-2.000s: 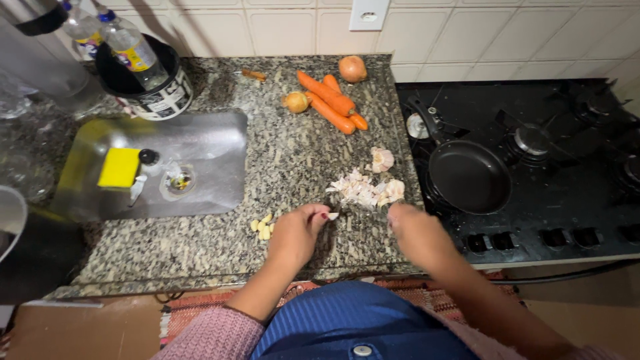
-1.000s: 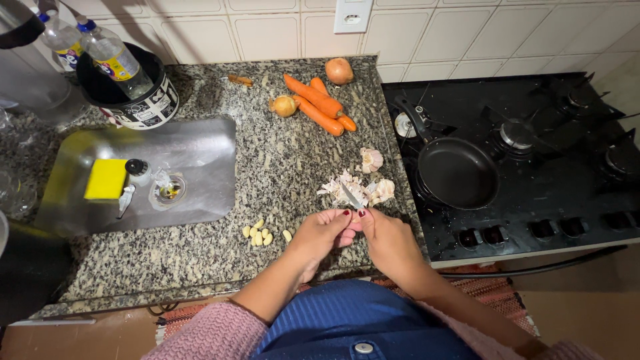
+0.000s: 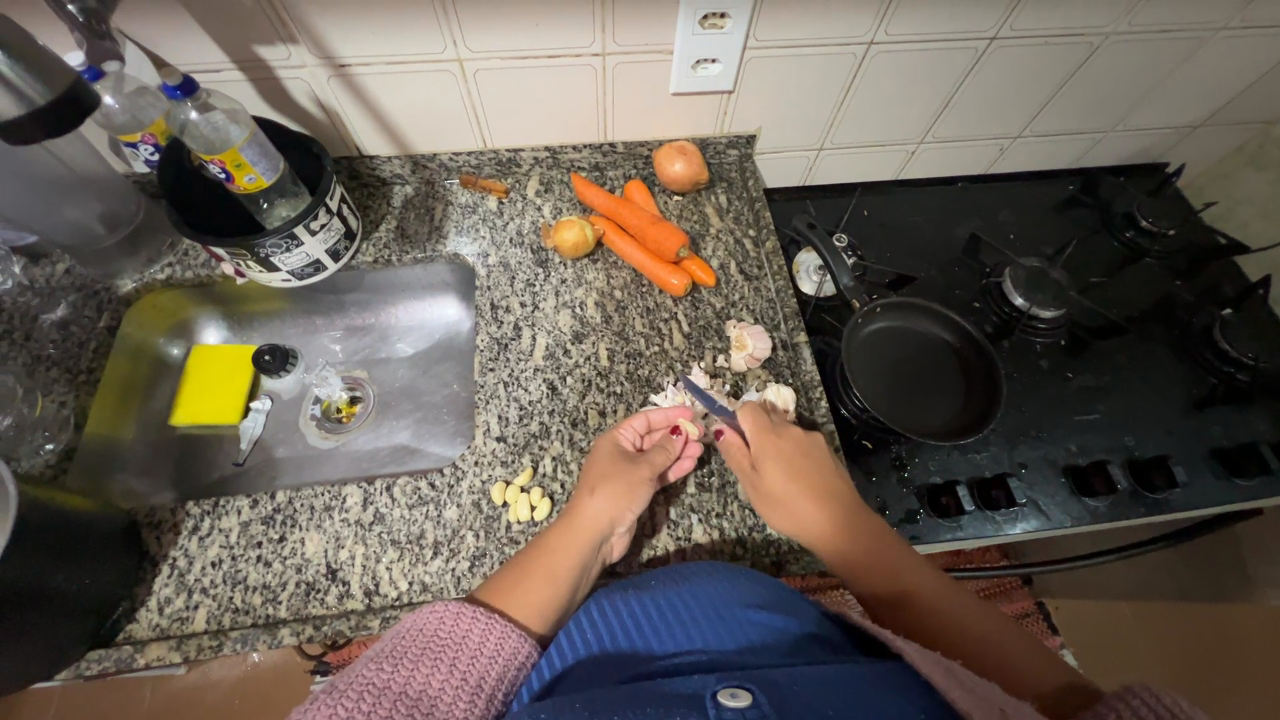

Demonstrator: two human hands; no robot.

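Observation:
My left hand pinches a small garlic clove between thumb and fingers above the granite counter. In my right hand is a small knife, its blade pointing up and left, close to the clove. Behind my hands lie garlic skins, with a garlic bulb beyond them and another piece of garlic bulb beside my right hand. Several peeled garlic cloves form a small group left of my left hand. My right fingers partly hide the knife's handle.
Carrots and two onions lie toward the tiled wall. At left is a steel sink holding a yellow sponge, with a black bucket of bottles behind. A frying pan sits on the black stove at right.
My hands were apart two seconds ago and are now close together. The blade, blurred or hidden at first, now shows plainly. The view has shifted somewhat.

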